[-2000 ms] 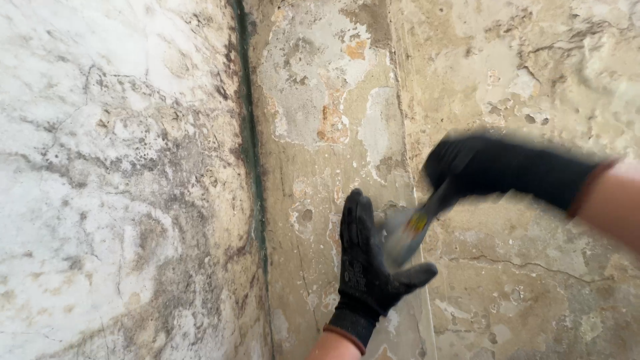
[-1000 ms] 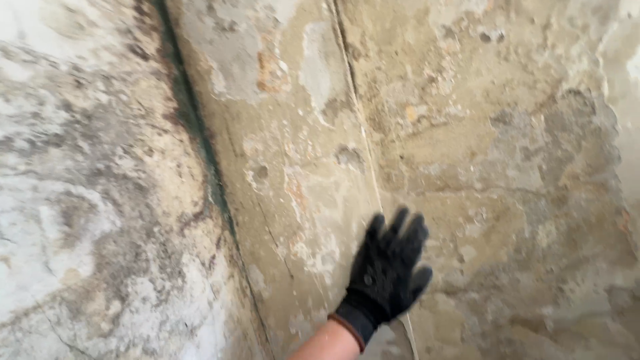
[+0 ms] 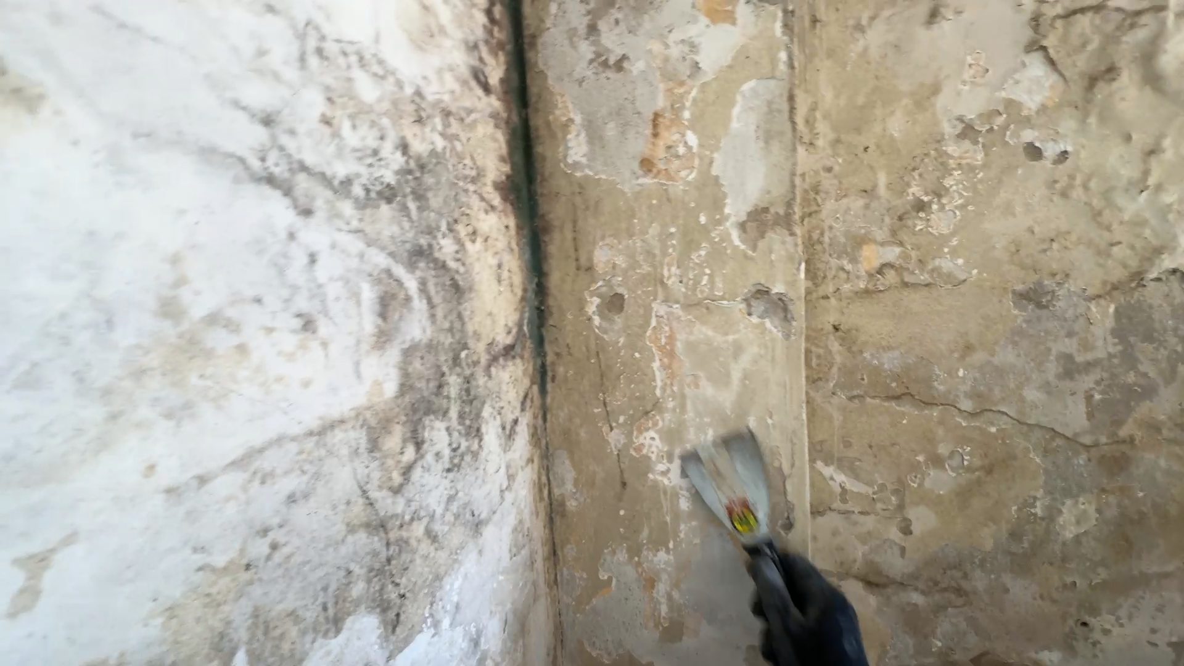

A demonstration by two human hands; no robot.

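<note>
My right hand, in a black glove, is at the bottom of the view, right of centre. It grips the dark handle of a putty knife, whose wide metal blade points up and slightly left. The blade is over the narrow plaster strip of the wall, just left of a vertical edge; whether it touches the surface cannot be told. A coloured sticker marks the blade near the handle. My left hand is out of view.
On the left stands a white, mould-stained wall, meeting the strip at a corner with a dark green vertical line. To the right, a beige plaster wall shows cracks, small holes and peeling patches.
The gloved left hand, in view in both earlier frames, has gone out of view. My right hand with the putty knife, absent one second ago, is back, now low on the strip.
</note>
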